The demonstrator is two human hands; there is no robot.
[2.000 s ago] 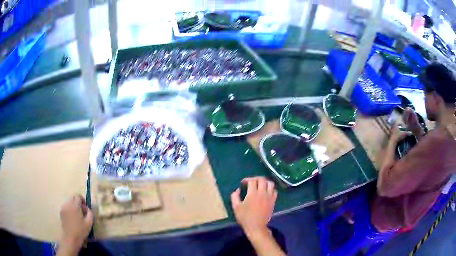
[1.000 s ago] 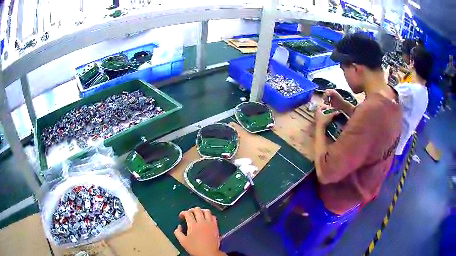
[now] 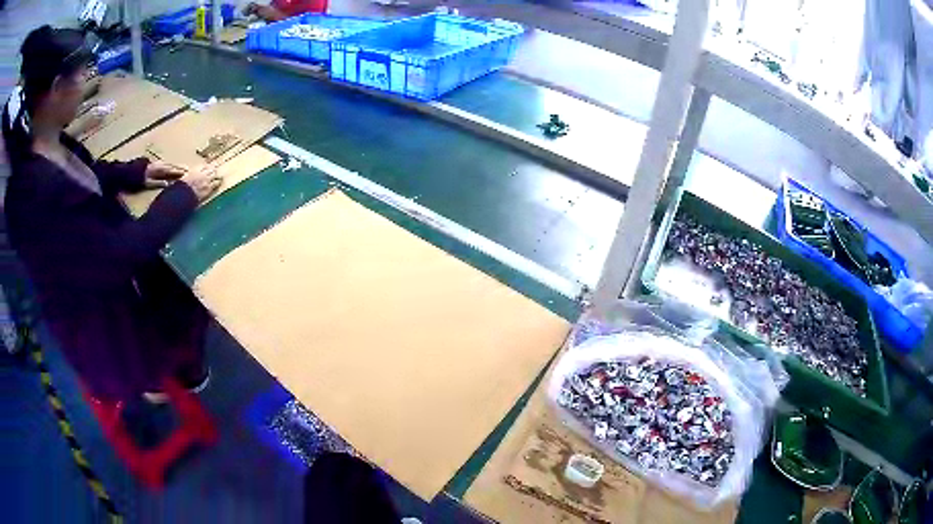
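Neither of my hands is in the picture. Nearest in front of me, a clear plastic bag point(image 3: 752, 450) lies open at the lower right, filled with small metal fittings point(image 3: 655, 409), some with red or orange spots. Left of it, a small pale dish point(image 3: 584, 470) sits on a stained cardboard pad point(image 3: 532, 463). A large plain cardboard work mat point(image 3: 379, 328) lies to the left. Green housings point(image 3: 806, 450) with pale rims are partly cut off at the lower right.
A green parts tray point(image 3: 880, 353) full of metal pieces stands behind the bag. Blue crates point(image 3: 384, 74) stand across the bench. A grey post point(image 3: 650, 164) rises behind the bag. A seated person point(image 3: 92, 246) works at left by a red stool point(image 3: 153, 450).
The view has swung from the right-hand side to the left, bringing the other worker and the full mat in. The hand seen earlier is out of the picture.
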